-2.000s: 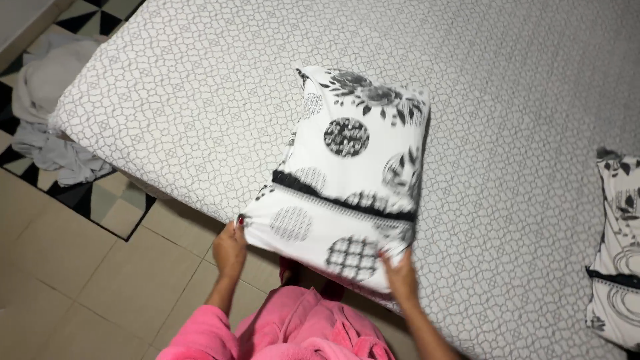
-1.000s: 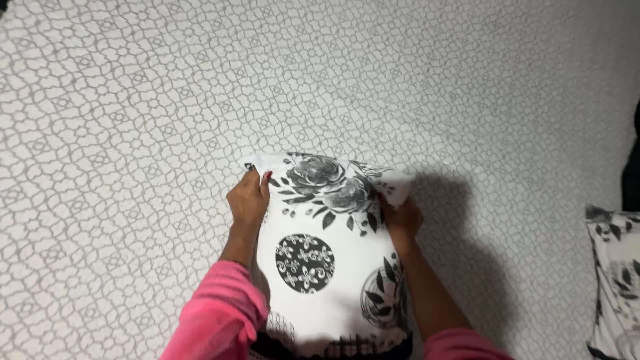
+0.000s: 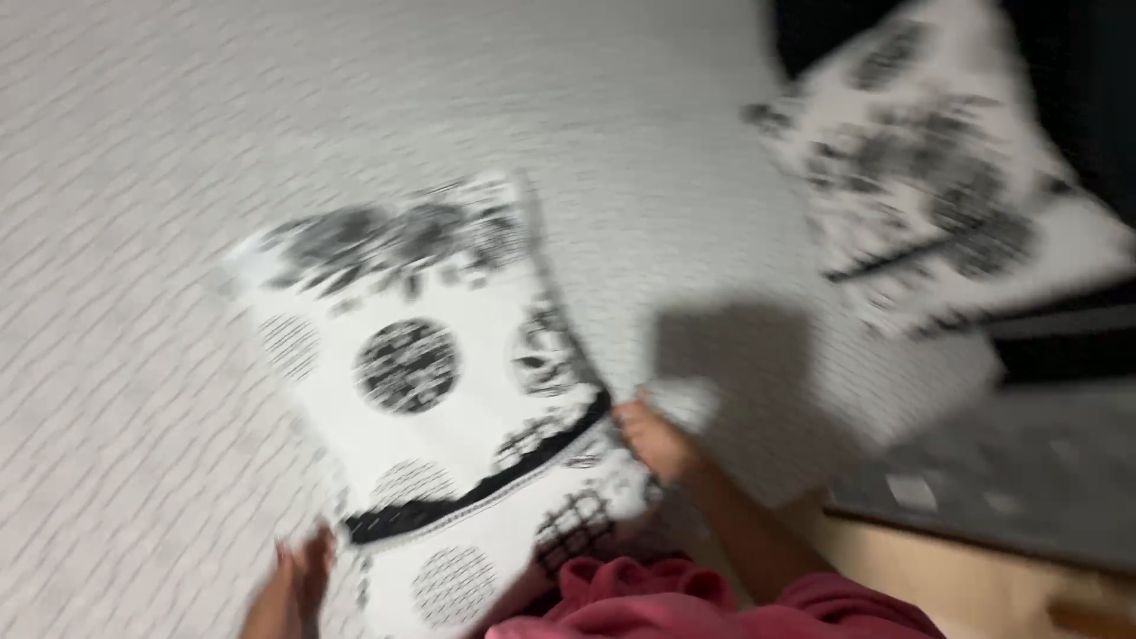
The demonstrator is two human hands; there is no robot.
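Observation:
A white pillow in a case with black and grey flowers and circles (image 3: 408, 364) lies in front of me on a bed, crossed by a black lace band (image 3: 479, 497). At its right edge, by the end of the band, is my right hand (image 3: 655, 439); blur hides whether its fingers grip the cloth. My left hand (image 3: 303, 568) is beside the lower left edge, fingers pointing up, and its grip is also unclear from the blur.
Another patterned pillow (image 3: 932, 169) lies at the upper right of the bed, against something black. The bed's patterned sheet (image 3: 133, 266) spreads all around. At the lower right are a dark grey surface (image 3: 1021, 470) and light floor (image 3: 896, 568).
My hands have come away from the pillow's flowered top corners to its lower sides. The view has swung right, bringing more of the second pillow into sight.

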